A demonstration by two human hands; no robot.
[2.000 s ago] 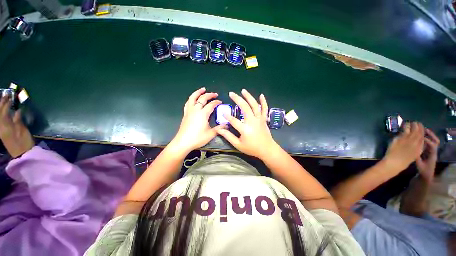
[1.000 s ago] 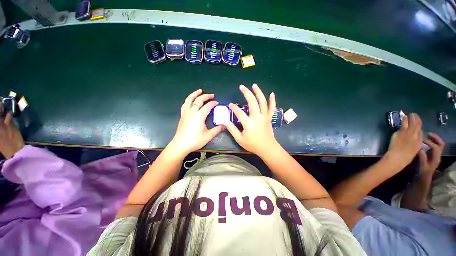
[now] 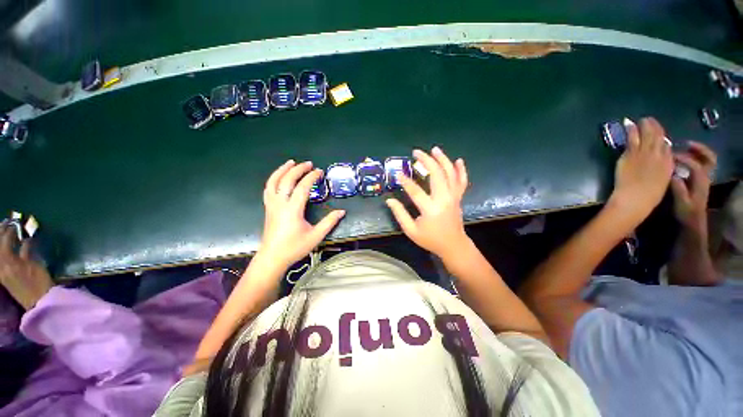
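Observation:
Several smartwatch units lie side by side in a short row before me. My left hand [image 3: 293, 213] is at the row's left end, fingers spread, partly covering the leftmost watch [image 3: 318, 187]. Beside it is a watch with a pale lit display [image 3: 342, 179], then a darker watch with small coloured blocks [image 3: 371, 177]. My right hand [image 3: 434, 204] is spread at the right end, a finger at the edge of the rightmost watch [image 3: 397, 172], which is partly lit. A small white battery [image 3: 421, 168] shows between its fingers. Exact fingertip contact is hard to tell.
Farther off, a second row of watches [image 3: 254, 97] ends with a yellow-edged battery [image 3: 340, 94]. A dark watch [image 3: 91, 75] sits at the pale divider strip [image 3: 367, 36]. Neighbours' hands are at left [image 3: 23, 265] and right [image 3: 641, 167], near other watch parts.
My hands have moved apart, uncovering more of the near row. The bright white display is now paler, and coloured blocks show on one watch. The camera view has turned and shifted.

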